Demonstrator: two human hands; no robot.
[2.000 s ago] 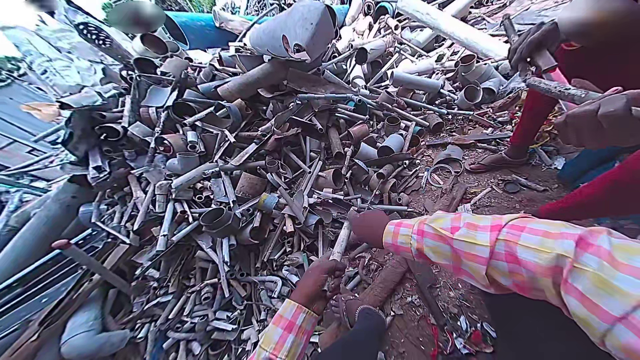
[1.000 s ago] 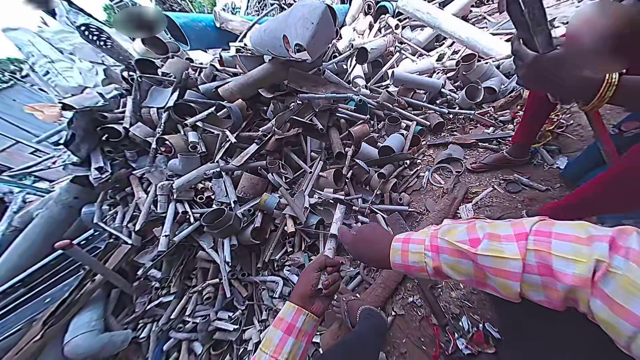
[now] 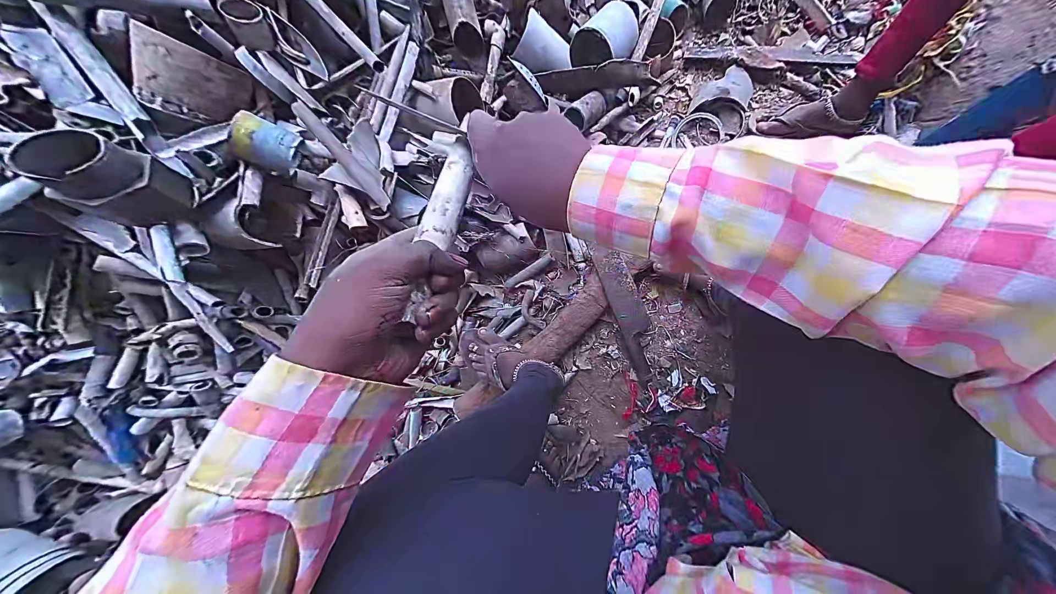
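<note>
My left hand (image 3: 384, 301) is closed round the lower part of a short, pale plastic pipe (image 3: 446, 198), which stands tilted above the scrap heap. At the pipe's upper end is my right hand (image 3: 528, 161), its fingers curled. A thin dark rod or blade (image 3: 412, 110) runs out leftward from the right fist; its grip is hidden, and I cannot tell exactly what tool it is. Behind both hands lie cut pipe pieces, among them a wide grey pipe end (image 3: 91, 169) and a pipe piece with yellow and blue patches (image 3: 266, 142).
Pipe scrap (image 3: 173, 388) is heaped on the left and ahead. A wooden log (image 3: 569, 318) and a flat dark bar (image 3: 623, 309) lie on the dirt by my foot (image 3: 495, 355). Another person's sandalled foot (image 3: 813, 120) is at the upper right, near a wire coil (image 3: 697, 128).
The view has tilted down and come closer to the hands. My left hand keeps hold of the pale pipe, and my right hand stays at its upper end.
</note>
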